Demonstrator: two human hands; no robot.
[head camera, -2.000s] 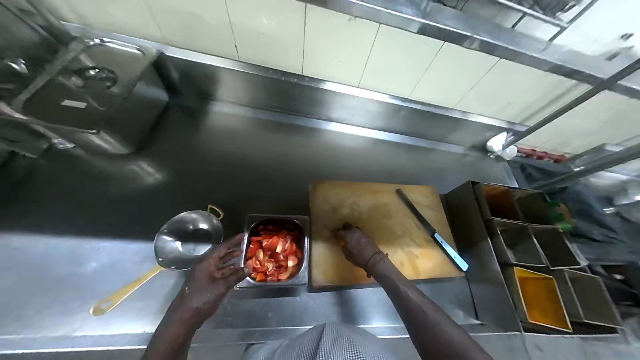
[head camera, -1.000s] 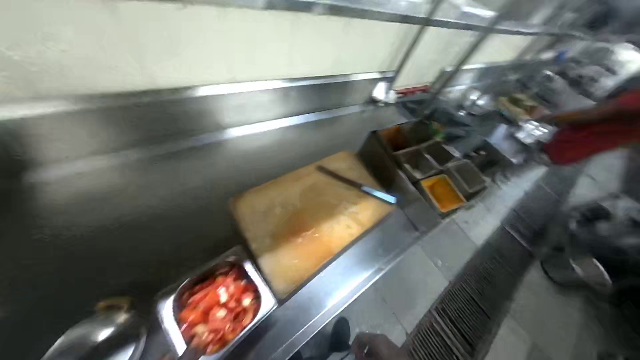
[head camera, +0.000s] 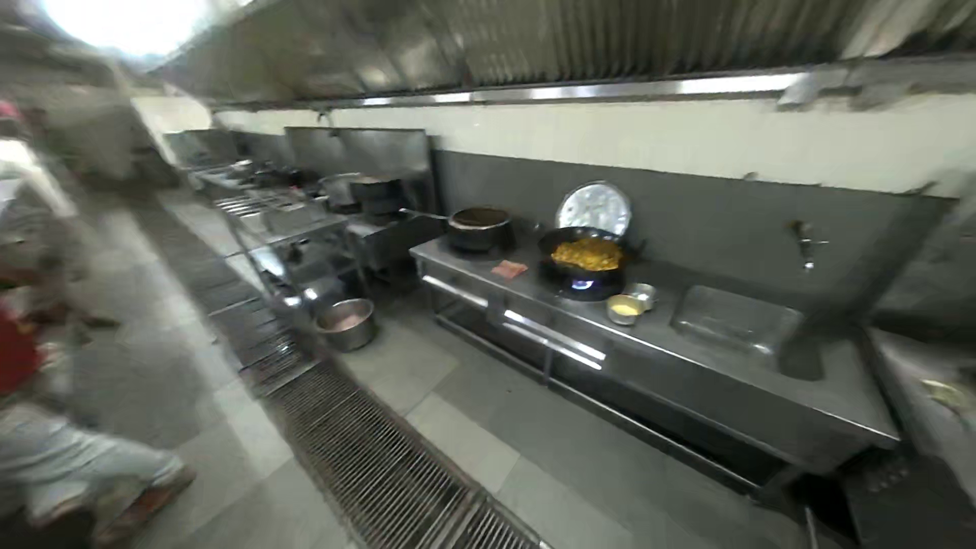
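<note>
Neither my left hand nor my right hand shows in the head view now. Across the floor, a black wok (head camera: 546, 255) of yellow-orange food (head camera: 587, 254) sits over a blue burner flame (head camera: 582, 284) on a steel cooking range (head camera: 686, 352). Left of the wok stands a dark pot (head camera: 479, 231) with a long handle. A folded reddish cloth (head camera: 509, 269) lies between them. Two small metal bowls stand right of the wok, the nearer bowl (head camera: 624, 311) holding something yellow. A round metal lid or tray (head camera: 595, 207) leans against the wall behind.
A metal floor grating (head camera: 381, 457) runs along the aisle. One large steel pot (head camera: 345, 325) stands on the floor near a steel rack. At the left edge is a person (head camera: 69, 450) in red and light trousers. A clear rectangular tray (head camera: 733, 324) rests at the range's right. An exhaust hood hangs overhead.
The view has swung far round from the counter with the cutting board, knife and cut tomatoes to the cooking range. Both hands, earlier by the tomato container and on the board, are out of view.
</note>
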